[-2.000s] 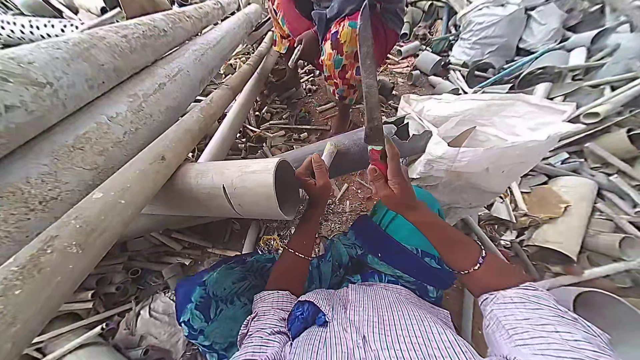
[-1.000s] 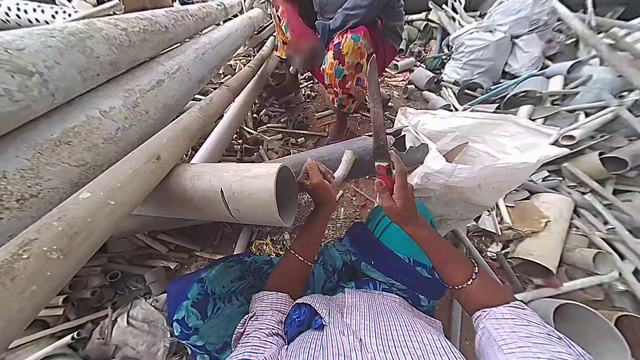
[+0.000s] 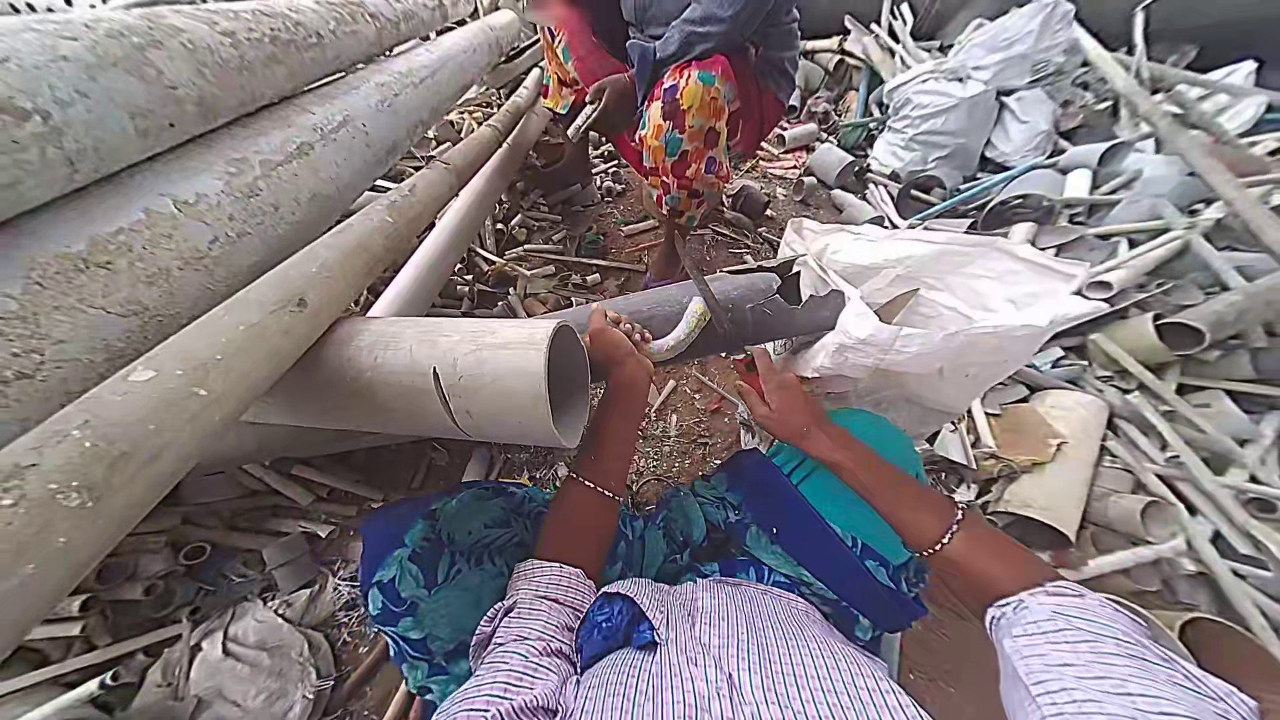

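Observation:
My left hand (image 3: pixel 617 345) grips a short curved piece of whitish pipe (image 3: pixel 682 332) beside the open end of a wide grey pipe (image 3: pixel 450 380), which has a dark slit in its side. My right hand (image 3: pixel 785 400) is closed on the red handle of a long-bladed tool (image 3: pixel 705 285), a saw or a large knife. Its dark blade slants up and left, at the far end of the curved piece; whether they touch cannot be told. Behind both hands lies a dark grey pipe (image 3: pixel 740 305) with a broken end, partly over a white sack (image 3: pixel 900 290).
Long, thick pipes (image 3: pixel 200 210) run along the left. Another person (image 3: pixel 690 130) crouches just ahead, a small piece in one hand. Pipe scraps (image 3: pixel 1180 400) and filled white sacks (image 3: pixel 935 125) are heaped at the right, with more scraps at the lower left.
The blade stood upright in my raised right hand; it is now lower and tilted left, by the curved piece. My left hand has kept hold of that piece.

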